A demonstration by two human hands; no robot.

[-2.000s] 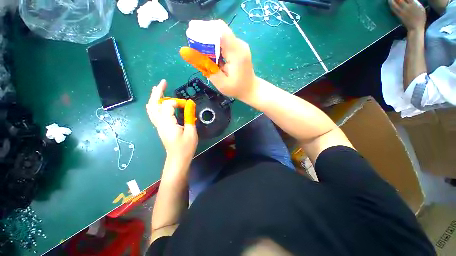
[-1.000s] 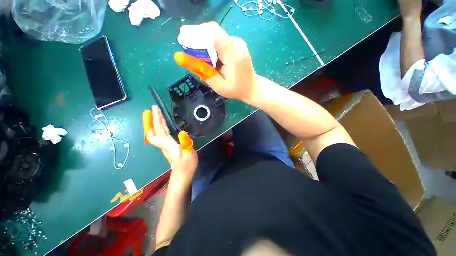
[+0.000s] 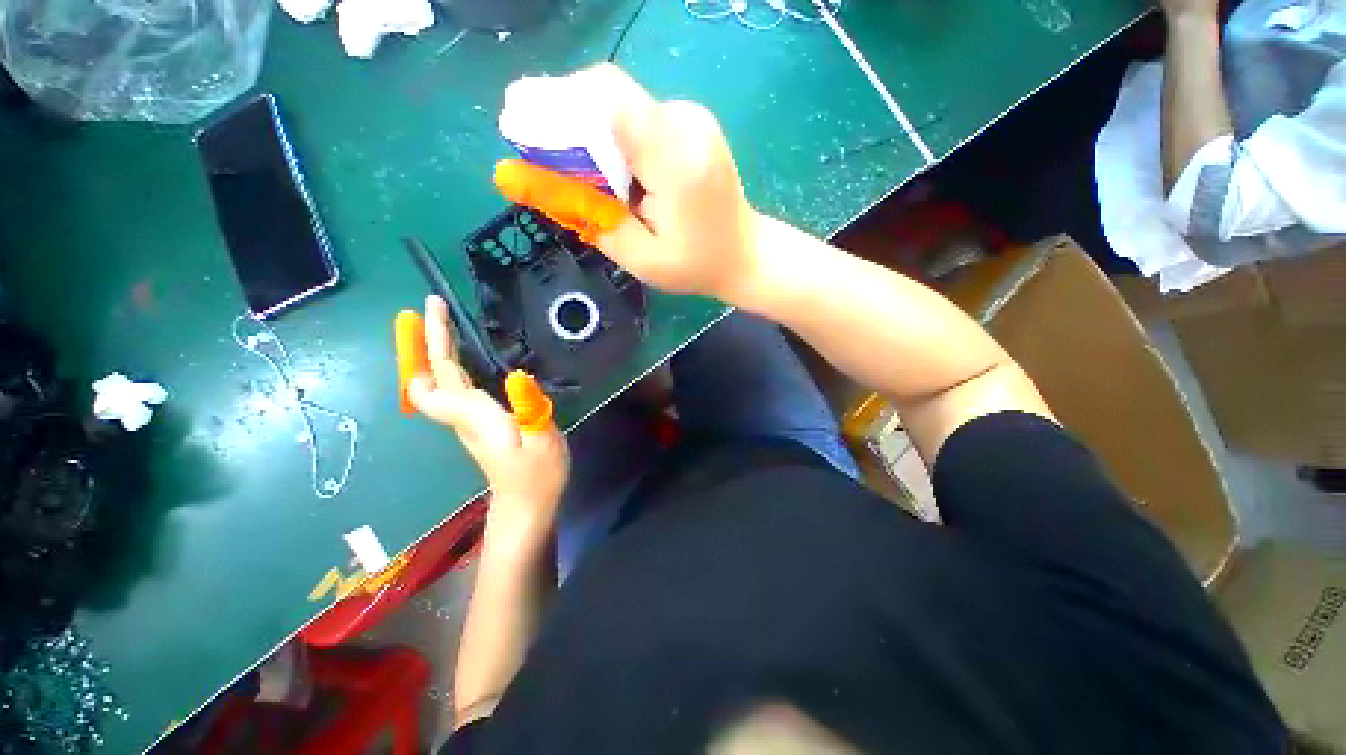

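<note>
A black plastic housing (image 3: 598, 354) with a pale-rimmed round hole lies on the green mat near the front edge. My left hand (image 3: 495, 428), with orange finger cots, is at its left side and holds a black antenna (image 3: 447, 303) between thumb and fingers. The antenna points up and away to the left. My right hand (image 3: 687, 192) is above the housing's far right part, closed around a white glue bottle (image 3: 558, 158) with a blue-purple label. The bottle's nozzle is hidden, and an orange cot covers one finger.
A smartphone (image 3: 266, 207) and a white cord loop (image 3: 306, 421) lie to the left. A clear plastic bag (image 3: 133, 52) is at the far left, with dark parts (image 3: 52, 487) at the left edge. A cardboard carton (image 3: 1100, 398) and another person's arm (image 3: 1203, 111) are at right.
My left hand has moved from over the housing to its left side and now holds the antenna. My right hand, with the bottle, has shifted slightly left in view, as has the bench.
</note>
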